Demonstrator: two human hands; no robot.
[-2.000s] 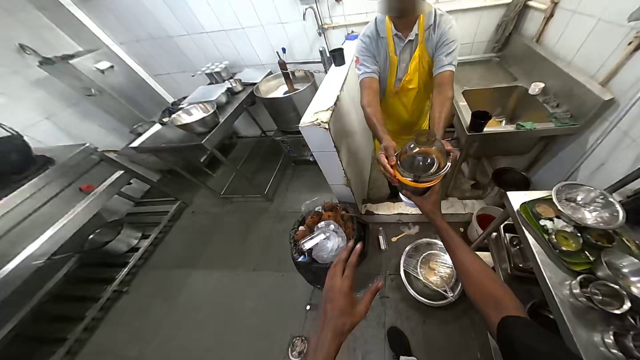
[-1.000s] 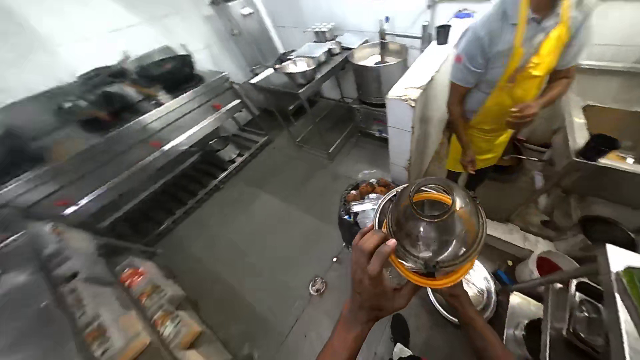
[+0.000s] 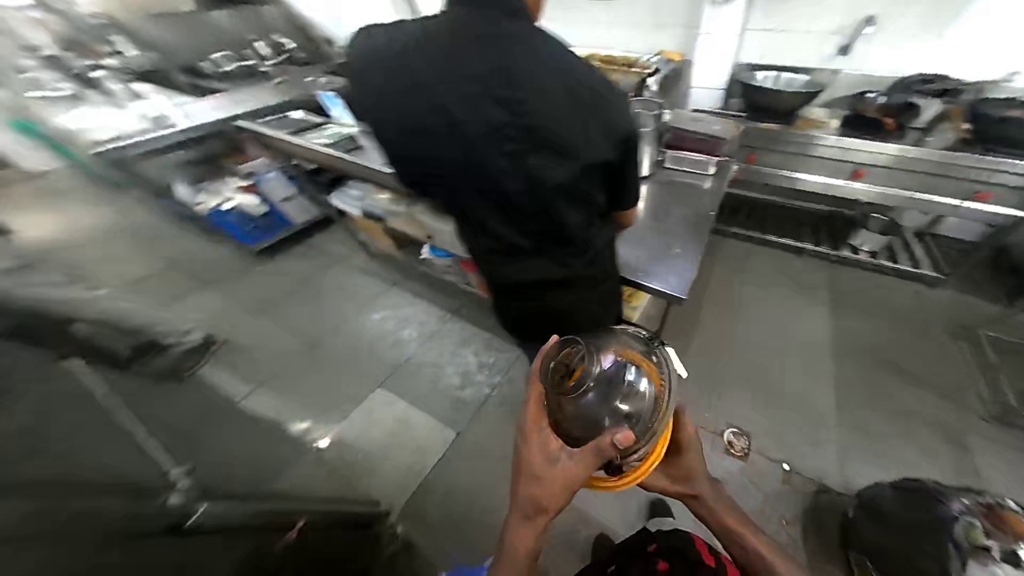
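Observation:
Both my hands hold a clear, domed container (image 3: 612,392) with a round neck, tilted with the neck towards the left. An orange ring (image 3: 640,472) runs around its lower rim. My left hand (image 3: 552,456) grips the dome's near left side, its thumb lying across the wall. On the far right side my right hand (image 3: 680,464) supports the rim from below, its fingers partly hidden by the container. A person in black clothes (image 3: 512,160) stands just beyond, back turned to me.
A steel table (image 3: 668,232) lies beyond on the right, with a burner counter (image 3: 872,156) bearing dark pans behind it. Shelves with a blue crate (image 3: 248,224) stand at the left. A black bag (image 3: 904,528) sits on the floor at lower right, and a floor drain (image 3: 736,442) lies nearer.
Two seconds ago a person in a yellow apron held the container with my right hand; now only my hands hold it. The view has swung far left, and a person in black has come into sight.

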